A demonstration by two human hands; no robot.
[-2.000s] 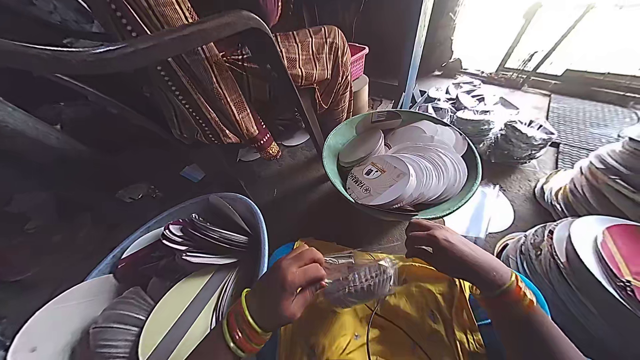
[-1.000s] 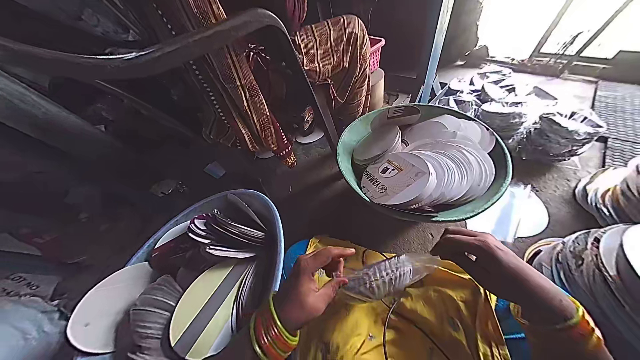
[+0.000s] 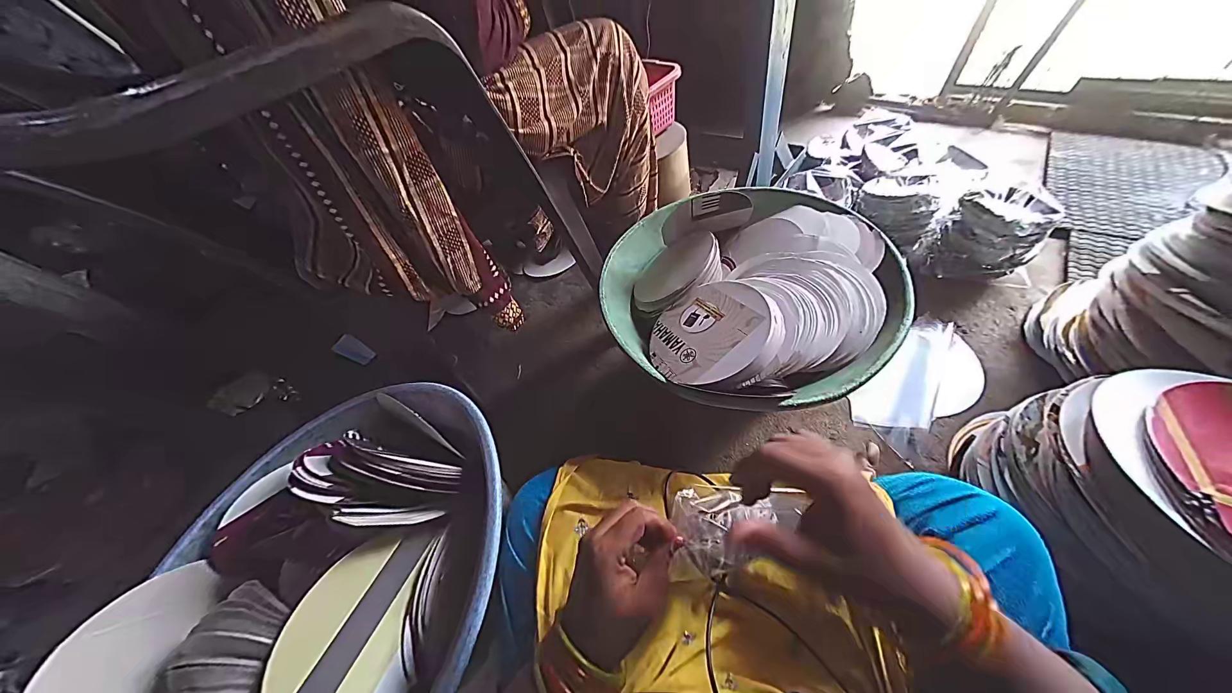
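Observation:
A clear plastic bag (image 3: 707, 525) lies over the yellow cloth on my lap, between my two hands; its contents are hard to make out now. My left hand (image 3: 626, 568) pinches the near left edge of the bag between thumb and fingers. Over the bag's right side is my right hand (image 3: 818, 510), blurred, with its fingers apart and curved; whether it touches the plastic is unclear. A thin dark cord (image 3: 712, 626) runs down the yellow cloth (image 3: 664, 635) below the bag.
Ahead stands a green basin (image 3: 616, 289) of white discs. A blue-grey tub (image 3: 493, 500) with discs is at left. Disc stacks (image 3: 1068, 433) rise at right, wrapped bundles (image 3: 991, 226) behind. A seated person's patterned garment (image 3: 577, 87) and a dark metal bar (image 3: 289, 63) are at upper left.
My right hand has moved in from the bag's right end to over the bag, and its fingers have spread. The bag looks more bunched than the long shape it had before.

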